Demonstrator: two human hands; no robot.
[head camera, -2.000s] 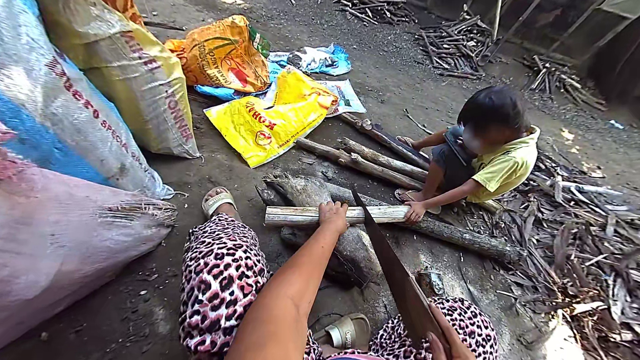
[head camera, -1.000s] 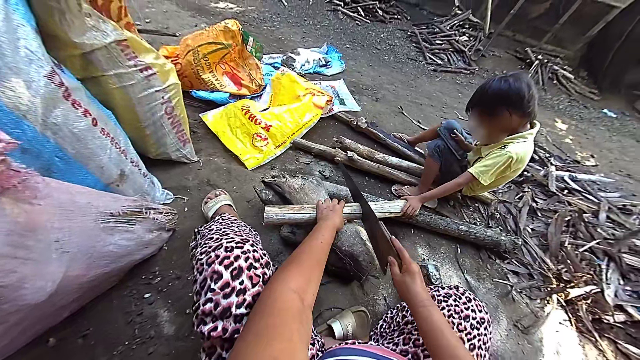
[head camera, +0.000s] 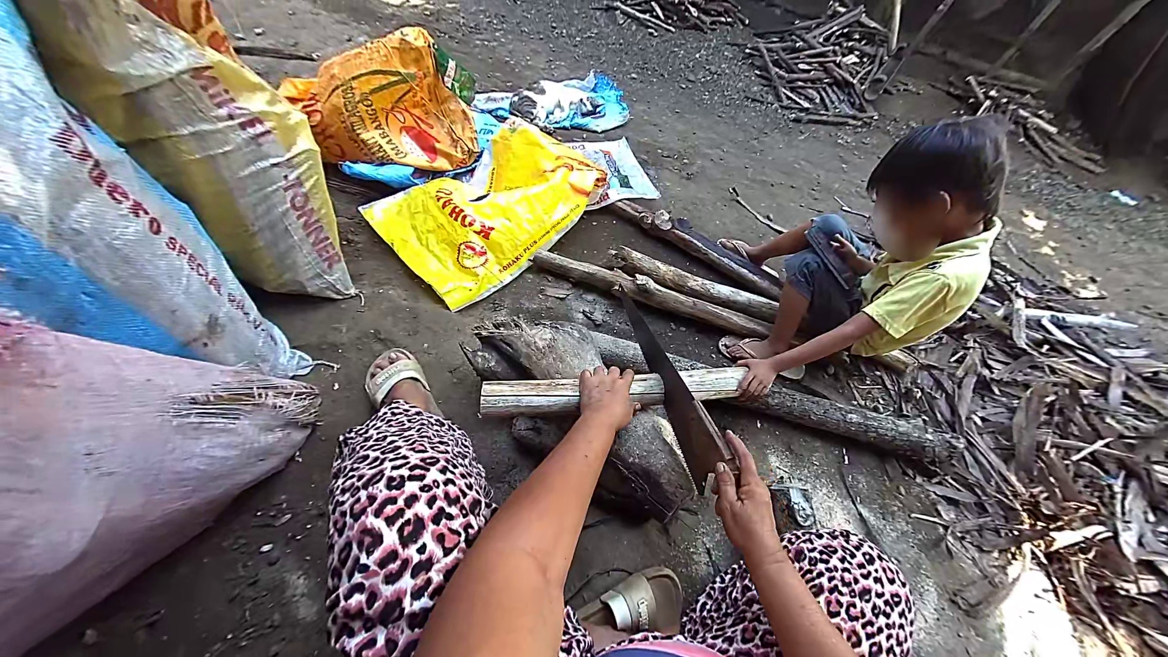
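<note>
A pale split piece of wood (head camera: 529, 398) lies across a thick log (head camera: 652, 461) on the ground. My left hand (head camera: 607, 398) grips the wood near its middle. In my right hand (head camera: 744, 497) is the handle end of a handsaw (head camera: 671, 383), whose dark blade crosses the wood just right of my left hand, tip pointing away from me. Whether the teeth are in a cut cannot be seen. Another person's hand (head camera: 756, 377) holds the right end of the wood; that person sits at the right in a yellow shirt (head camera: 926, 292).
Full woven sacks (head camera: 119, 456) stand at the left. A yellow plastic sack (head camera: 493, 214) and an orange sack (head camera: 397, 100) lie beyond the log. Branches (head camera: 703, 292) extend toward the seated person's feet. Dry leaves and sticks (head camera: 1031, 429) cover the right side; stacked firewood (head camera: 812, 64) is farther back.
My right hand has moved forward with the saw since the oldest frame, where it was low near my knee. My left hand and the other person's hand stay on the wood.
</note>
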